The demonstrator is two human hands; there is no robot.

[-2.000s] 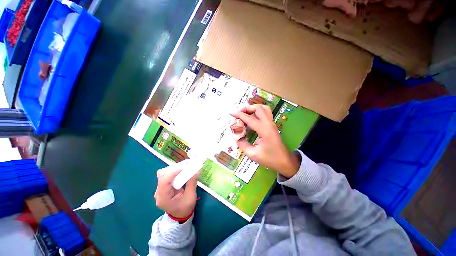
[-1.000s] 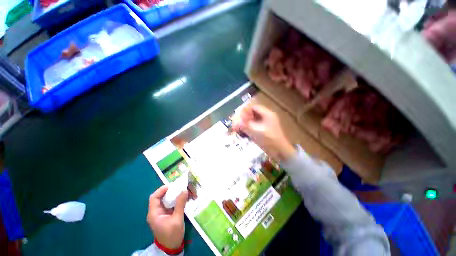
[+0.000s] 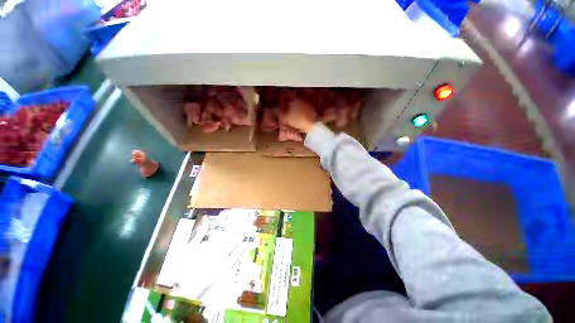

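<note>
My right hand (image 3: 301, 116) reaches into the right compartment of the open off-white cabinet (image 3: 252, 69), among a heap of pinkish pieces (image 3: 343, 108). Its fingers are blurred and partly hidden, so I cannot tell whether they hold a piece. More pink pieces (image 3: 217, 112) fill the left compartment of the cardboard tray. A brown cardboard flap (image 3: 261, 183) sticks out over the printed cardboard mat (image 3: 252, 271). My left hand is not in view. A single tan figurine piece (image 3: 145, 163) is on the green surface left of the cabinet.
Blue crates stand at the left, one with red parts (image 3: 31, 135) and one with white bags (image 3: 25, 221). A large blue crate (image 3: 523, 167) with a cardboard lining is at my right. The cabinet end has red (image 3: 444, 92) and green lights (image 3: 419, 120). A blurred person (image 3: 53, 38) is at upper left.
My view has turned to face the cabinet. My right hand has moved off the mat into the cabinet's compartment. My left hand and the squeeze bottles have left the view.
</note>
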